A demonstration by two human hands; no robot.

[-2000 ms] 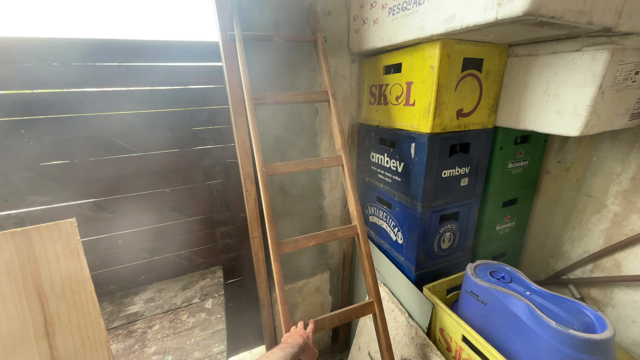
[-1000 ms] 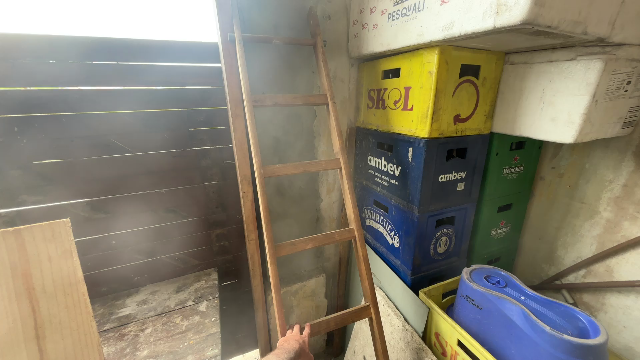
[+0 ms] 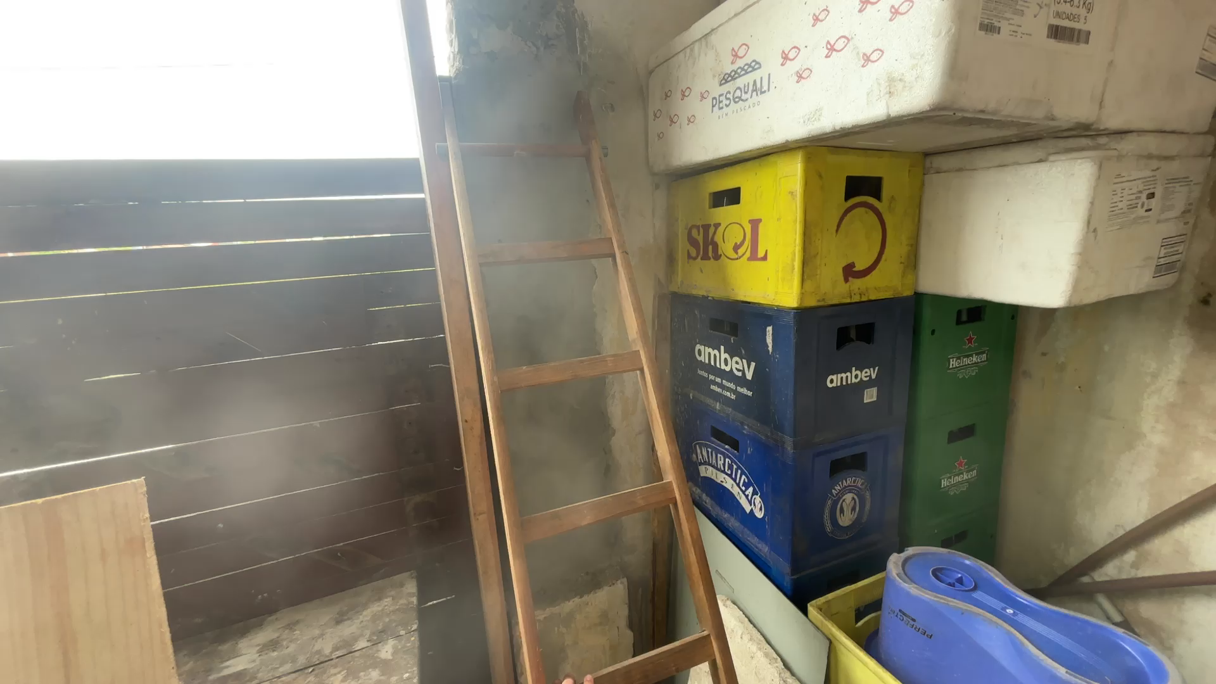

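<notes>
A wooden ladder (image 3: 584, 370) stands with its left rail close beside an upright timber post and its top near the wall. Only the fingertips of my left hand (image 3: 576, 679) show, at the bottom edge of the view. They are at the left end of the lowest visible rung, just right of the ladder's left rail. The rest of that hand is cut off, so its grip cannot be made out. My right hand is out of view.
Right of the ladder, a yellow crate (image 3: 736, 228) tops blue crates (image 3: 731, 370) beside green crates (image 3: 959, 418). White foam boxes (image 3: 807, 85) rest above. A blue plastic container (image 3: 1007, 617) lies in a low yellow crate. Dark boards (image 3: 285, 380) and a light wooden panel (image 3: 81, 579) are at left.
The view has tilted upward, so the hand that showed at the ladder's lower part is now mostly below the frame. The ladder has not plainly moved.
</notes>
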